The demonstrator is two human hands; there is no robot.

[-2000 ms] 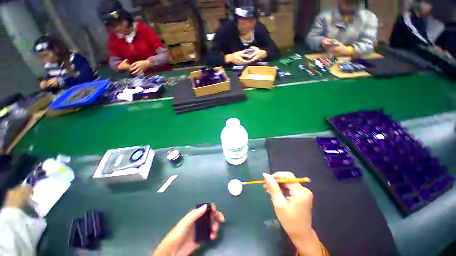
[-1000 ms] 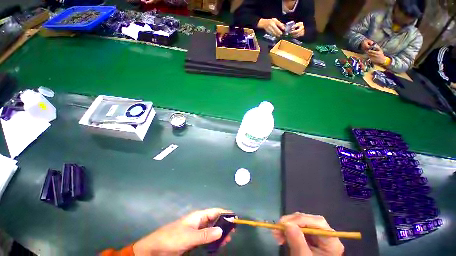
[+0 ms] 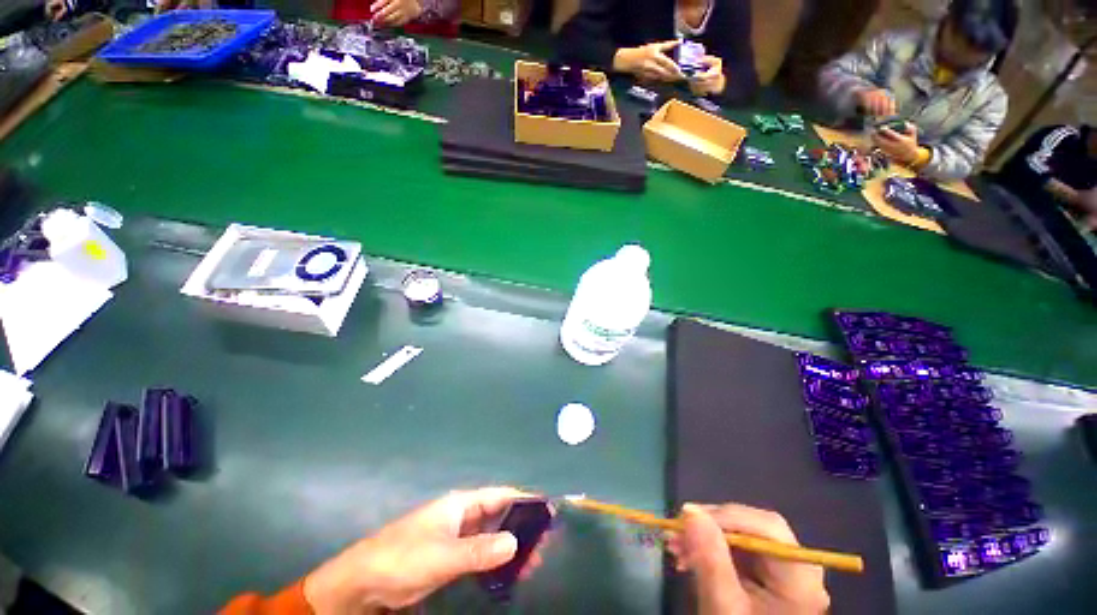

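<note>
My left hand (image 3: 421,555) holds a dark plastic housing (image 3: 520,543) low in the middle, tilted, between thumb and fingers. My right hand (image 3: 748,565) grips a thin yellow-orange brush (image 3: 782,549) near its middle. The brush's pale tip is just off the housing's upper right end; whether they touch is hard to tell. A white cap-like disc (image 3: 576,423) lies on the bench above my hands, with a white bottle (image 3: 608,306) behind it. Several dark housings (image 3: 142,440) stand close together at the left.
A black foam mat (image 3: 758,421) lies at right, with a row of housings (image 3: 838,415) beside a filled parts tray (image 3: 950,445). A white open box (image 3: 279,279), a small round jar (image 3: 422,290) and a white strip (image 3: 392,364) are left of the bottle. People work across the green bench.
The view has tilted down and turned since two seconds ago. The brush has moved from the white disc to the housing. Since one second ago its tip has shifted slightly off the housing's end.
</note>
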